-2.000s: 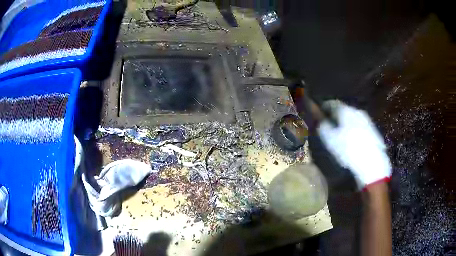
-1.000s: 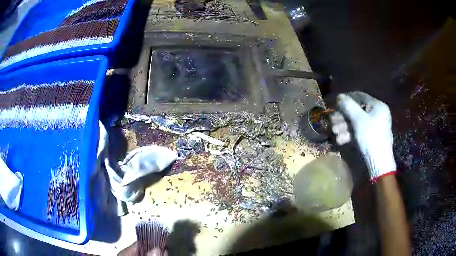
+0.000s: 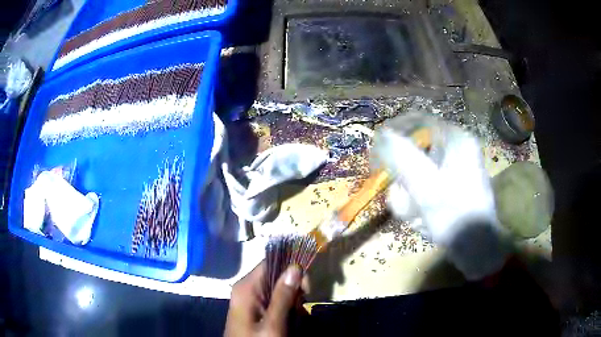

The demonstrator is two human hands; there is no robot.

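Observation:
My bare left hand (image 3: 267, 299) holds a fanned bundle of thin brown leads (image 3: 288, 253), pale ends up, at the bench's front edge. My gloved right hand (image 3: 441, 184), blurred, grips a flat orange-yellow brush (image 3: 364, 201). The brush slants down to the left, and its tip is close beside the bundle; I cannot tell if they touch. The small round dark tin (image 3: 515, 119) stands at the bench's right edge, with nothing lying across it.
Blue trays (image 3: 118, 253) on the left hold rows of leads, a loose pile and a folded white cloth (image 3: 62, 205). A crumpled rag (image 3: 280, 172) lies beside them. The solder pot (image 3: 349, 52) is behind. A round pale block (image 3: 524, 199) is at the right.
My right hand has moved left from the tin, bringing the brush to the bundle. My left hand with the bundle has come further into view. The view has shifted left and down.

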